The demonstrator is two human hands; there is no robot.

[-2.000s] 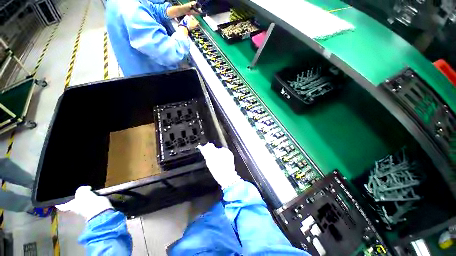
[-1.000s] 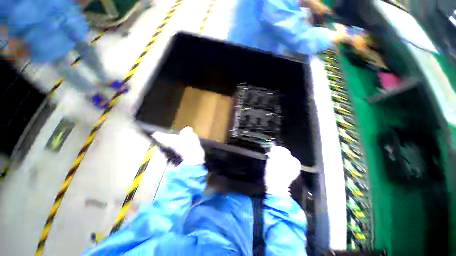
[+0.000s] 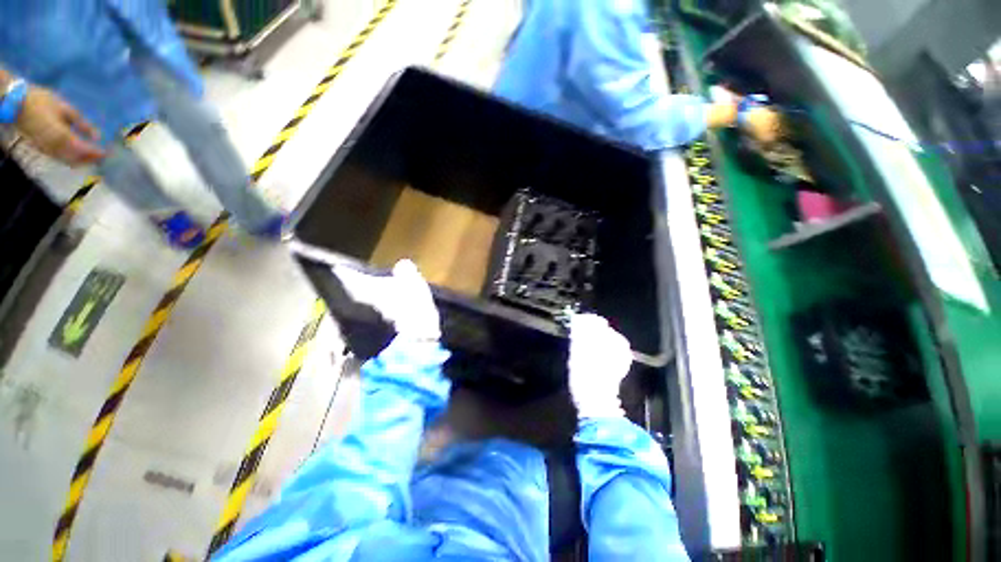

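Note:
A large black tote (image 3: 483, 312) is in front of me, beside the conveyor. Inside it lie a brown cardboard sheet (image 3: 437, 239) and, to its right, black pallets (image 3: 547, 255) with cut-outs. My left hand (image 3: 402, 299), in a white glove, grips the tote's near rim toward its left corner. My right hand (image 3: 598, 357), also gloved in white, is on the same near rim at the right, close to the pallets. The fingertips of both hands are partly hidden by the rim and blur.
The conveyor with green boards (image 3: 738, 379) runs along the right. A black tray of grey sticks (image 3: 862, 357) sits on the green bench. A person in blue (image 3: 598, 66) works beyond the tote. Another person (image 3: 93, 82) stands at the left, near floor tape.
Since two seconds ago my view has turned left, so the tote and bench appear farther right. Both hands stay on the rim, closer together. The person at the left has come into view.

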